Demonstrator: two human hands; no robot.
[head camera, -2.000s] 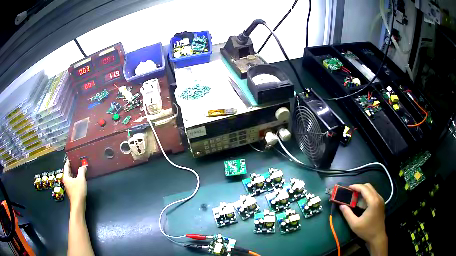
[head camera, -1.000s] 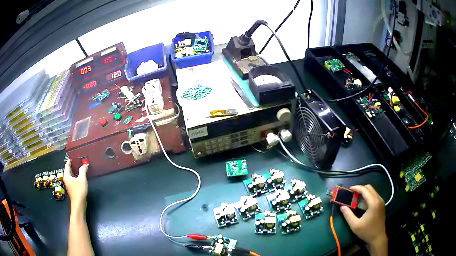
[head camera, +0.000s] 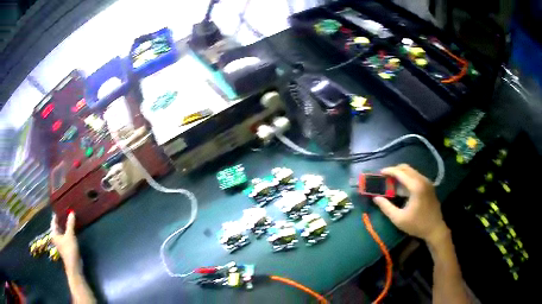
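Observation:
My right hand (head camera: 410, 199) holds the small red USB tester (head camera: 376, 185) between thumb and fingers; its screen is dark. My left hand (head camera: 65, 237) is at the lower front of the dark red test box (head camera: 83, 202), fingers at the red switch (head camera: 71, 212). It grips nothing that I can see. A power supply board (head camera: 238, 275) lies at the mat's front edge, with the red alligator clip (head camera: 205, 271) at its left side. An orange cable (head camera: 291, 281) runs right from near it. The picture is blurred, so the clip contact is unclear.
Several boards (head camera: 291, 203) lie in a cluster on the mat, with a flat green board (head camera: 232, 176) behind them. Behind stand the pale instrument (head camera: 208, 133), the black fan (head camera: 321, 113) and blue bins (head camera: 151, 48). Black trays (head camera: 410, 89) with boards are at the right. A white cable (head camera: 193, 208) crosses the mat.
The whole view has tilted and shifted, moving the bench items left and up in the picture. My right hand still holds the tester; my left hand stays at the box switch. The tester's screen stays dark.

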